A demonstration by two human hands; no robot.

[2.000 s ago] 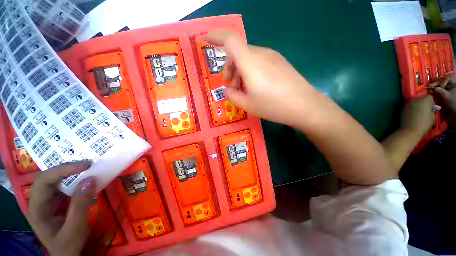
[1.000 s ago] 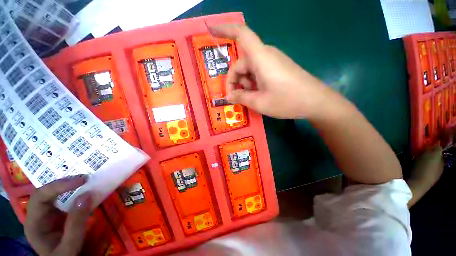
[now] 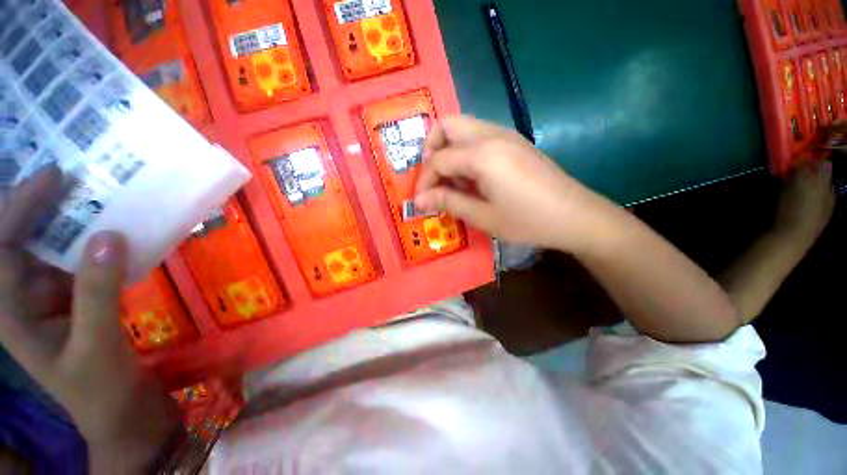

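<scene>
The label sheet (image 3: 121,139), with rows of printed barcode labels, hangs over the left of the red-orange phone tray (image 3: 460,111). My left hand (image 3: 79,278) is shut on its lower end between thumb and fingers. My right hand (image 3: 492,181) is over the rightmost lower-row phone (image 3: 395,167). Its thumb and fingertips pinch the edge of a small barcode label (image 3: 410,210), which lies in that phone's bay just above the yellow round marks. Upper-row phones show labels, such as this barcode label (image 3: 257,40). The lower-row phone beside it (image 3: 320,218) shows none. The sheet hides the tray's left.
A black pen (image 3: 508,70) lies on the green tabletop (image 3: 613,102) right of the tray. Another phone tray (image 3: 778,93) stands at the far right, with another person's forearm and hand (image 3: 803,199) at it. My white-clothed lap lies below my tray.
The tray appears higher in view. My right hand has gone from the upper-right phone, which now shows a label, to the lower-right one. The pen has come into view.
</scene>
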